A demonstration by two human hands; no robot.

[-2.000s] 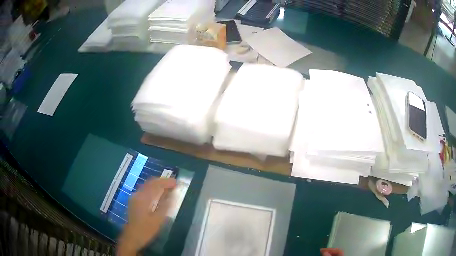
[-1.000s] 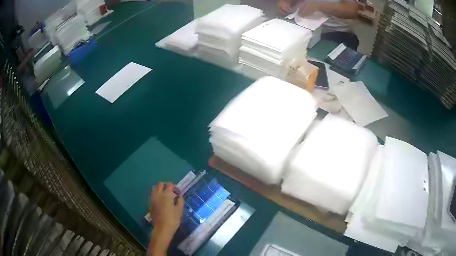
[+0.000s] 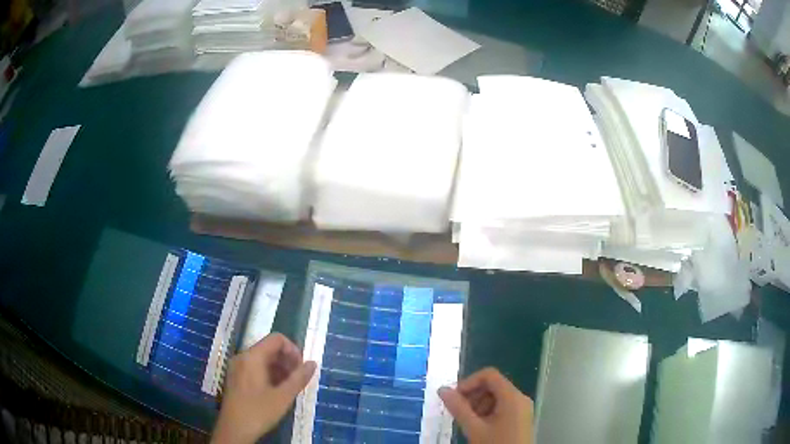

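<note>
A blue solar cell string with a long white strip down each side lies in front of me on a clear film sheet. My left hand is at its left white strip, thumb and finger pinched at the strip's edge. My right hand is at its right white strip with thumb and finger at the edge. The lower end of the string is cut off by the picture's edge. A pile of cell strings lies to the left of my left hand.
Two stacks of bonding film sit on a brown board. Right of them stand backing sheets and an untidy white stack with a phone. A tape roll lies below. Glass panes are low at right. A loose white strip lies far left.
A cell string now lies on the film in front of me, where the white-outlined rectangle showed. My left hand has moved right from the pile, and my right hand has come into full view.
</note>
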